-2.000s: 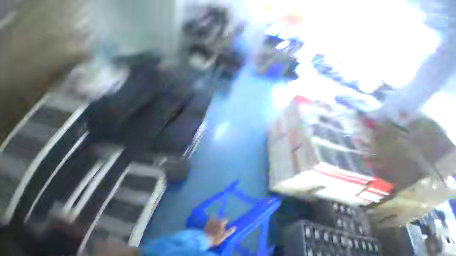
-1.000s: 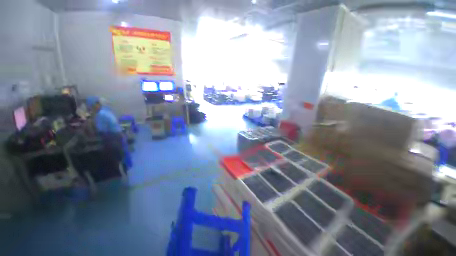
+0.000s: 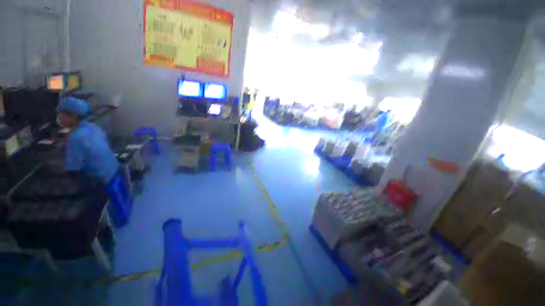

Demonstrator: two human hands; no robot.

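Note:
A bright blue plastic stool (image 3: 210,242) stands out at the bottom of the view, left of centre, with its legs and crossbars towards the top. Its lower part is cut off by the frame's edge. Neither of my hands is in view, so what holds the stool is hidden. The picture is somewhat blurred.
A person in blue (image 3: 91,146) is at a dark bench on the left. Stacked trays (image 3: 358,218) stand on blue pallets at the right, near a pillar (image 3: 436,101). Brown cartons (image 3: 508,257) are at far right. Yellow-black tape (image 3: 272,209) crosses the floor. Another blue stool (image 3: 220,156) stands behind.
The view has moved forward past the red-edged white trays, and the person and wall poster look nearer. The stool has shifted left in view. My hand, seen on the stool two seconds ago, is out of view.

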